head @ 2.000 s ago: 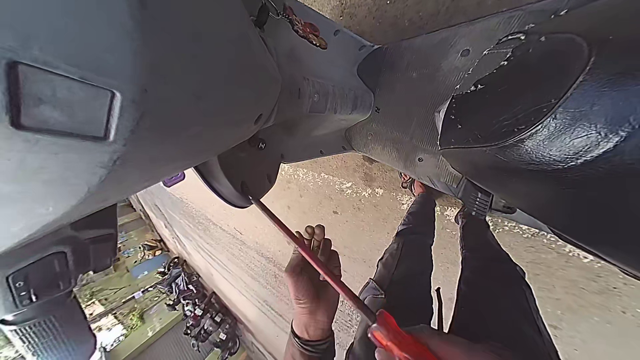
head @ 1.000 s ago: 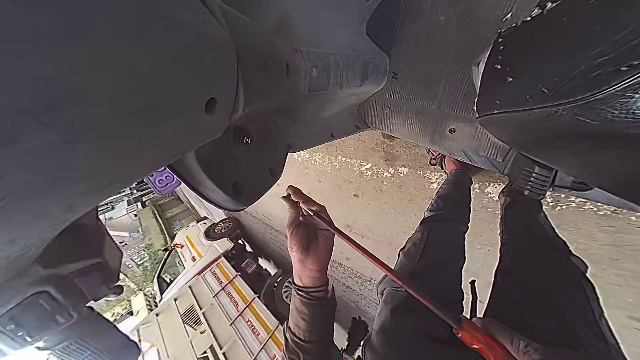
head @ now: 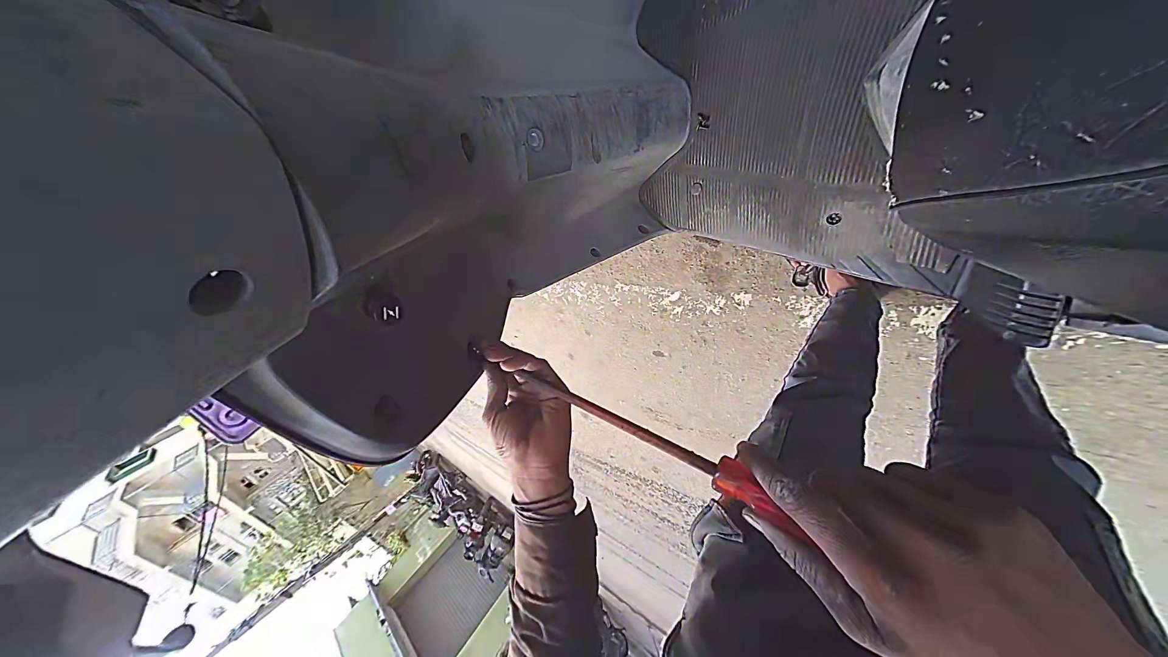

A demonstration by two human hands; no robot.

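My right hand (head: pixel 912 547) grips the red handle of a long screwdriver (head: pixel 643 432), whose shaft slants up and left. The fingers of my left hand (head: pixel 529 429) close around the shaft near its tip, and their ends touch the lower edge of a scooter's dark plastic inner panel (head: pixel 411 347). The tip itself is hidden by the fingers; whether a screw is held there I cannot tell. Above lies the scooter's leg shield (head: pixel 411 173), with screw holes along its edge. The ribbed floorboard (head: pixel 776 119) is at upper right.
The torn black seat (head: pixel 1031 201) juts in at the right. My trousered legs stand on the paved ground (head: pixel 657 310) beside the scooter. A round hole (head: pixel 220 291) is in the left body panel. Parked motorcycles (head: pixel 461 511) and buildings (head: pixel 173 502) lie beyond at lower left.
My left fingers have moved up against the panel edge with the screwdriver shaft between them. A second ago they held its tip away from the panel. The view has come closer.
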